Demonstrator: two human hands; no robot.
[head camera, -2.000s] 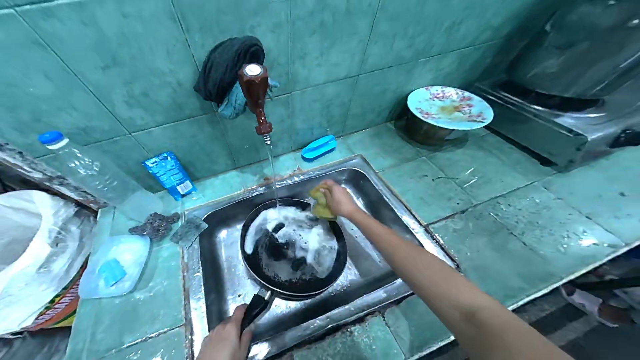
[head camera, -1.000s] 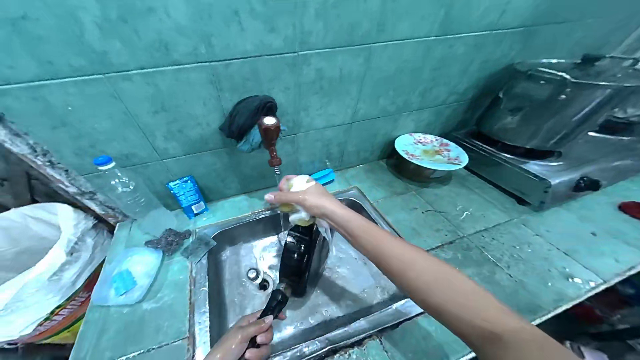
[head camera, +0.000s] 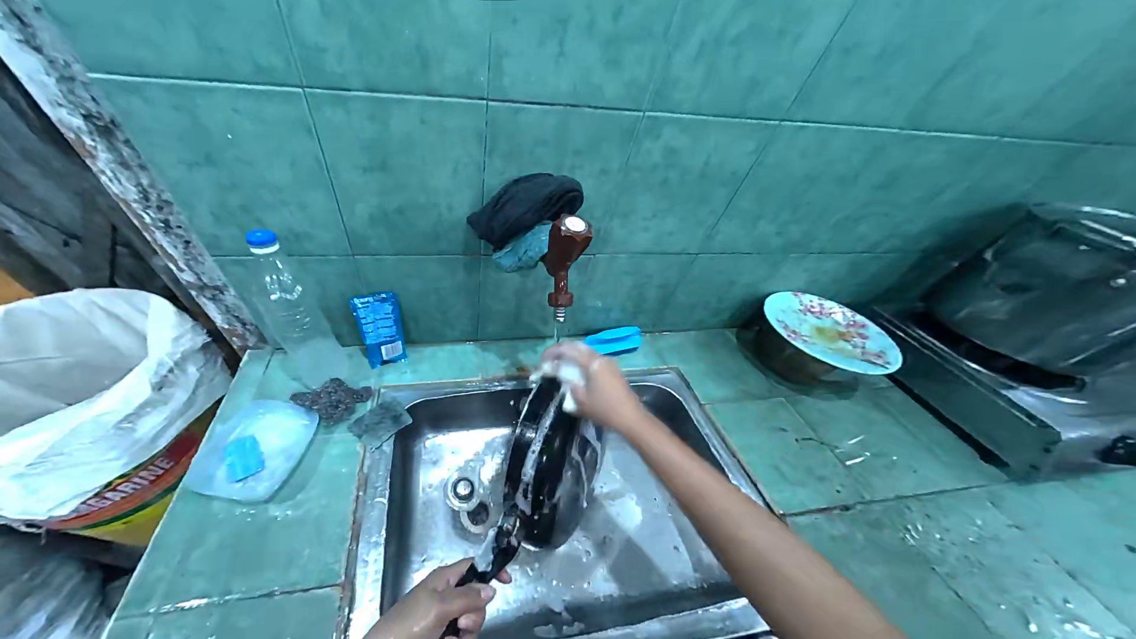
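Observation:
My left hand (head camera: 444, 603) grips the black handle of a frying pan (head camera: 550, 470), which is tilted on edge over the stainless steel sink (head camera: 639, 550). Soap suds streak the pan's side. My right hand (head camera: 590, 382) is at the pan's upper rim, just below the brown faucet (head camera: 565, 257), with a foamy, pale sponge partly hidden under its fingers. A dark cloth (head camera: 524, 209) hangs behind the faucet. Behind the sink lies a blue brush (head camera: 614, 340). A steel wool scourer (head camera: 333, 401) and a green scouring pad (head camera: 380, 422) lie at the sink's left corner.
On the left are a plastic bottle (head camera: 293, 311), a blue packet (head camera: 380, 328), a dish with blue soap (head camera: 253, 453) and a lined bin (head camera: 106, 382). A floral plate (head camera: 832, 333) rests on a bowl at right, beside a gas stove (head camera: 976, 399) bearing a large pot (head camera: 1047, 284).
The pan lay face up in the sink two seconds ago and now stands on edge. My right hand has gone from inside the pan to its upper rim. The view has shifted.

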